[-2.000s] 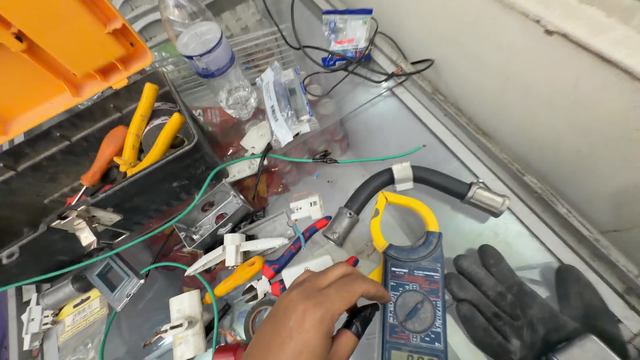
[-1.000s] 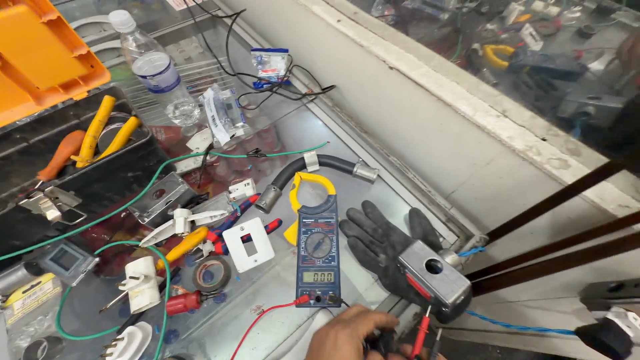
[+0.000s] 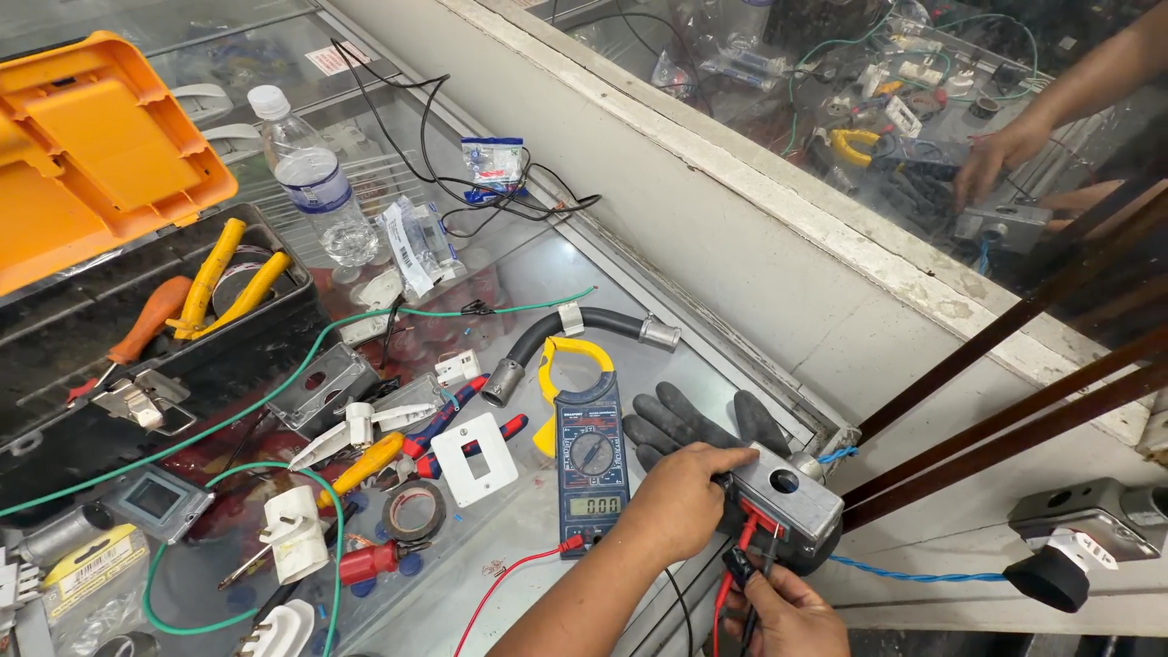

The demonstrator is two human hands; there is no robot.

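A metal electrical box [image 3: 801, 485] with a round hole rests by a black work glove [image 3: 680, 420]. My left hand [image 3: 671, 502] steadies the box, its index finger on the top edge. My right hand [image 3: 792, 613] holds the red test lead [image 3: 721, 607] and the black test lead [image 3: 750, 630] below the box. The red probe reaches a red part at the box's side, and the black probe's metal tip points up beside it; exact contact cannot be told. A clamp multimeter [image 3: 591, 465] lies left of my hands, its display showing zeros.
Pliers [image 3: 456, 411], black tape [image 3: 413, 511], a white faceplate [image 3: 474, 459] and a green wire [image 3: 274, 388] crowd the left. An open toolbox [image 3: 55, 365] and a water bottle [image 3: 315, 182] stand behind. A low wall [image 3: 639, 201] and brown bars [image 3: 1004, 356] bound the right.
One hand was over the tools left of the multimeter two seconds ago. Now both hands are at the metal box, right of the meter. The view has shifted markedly.
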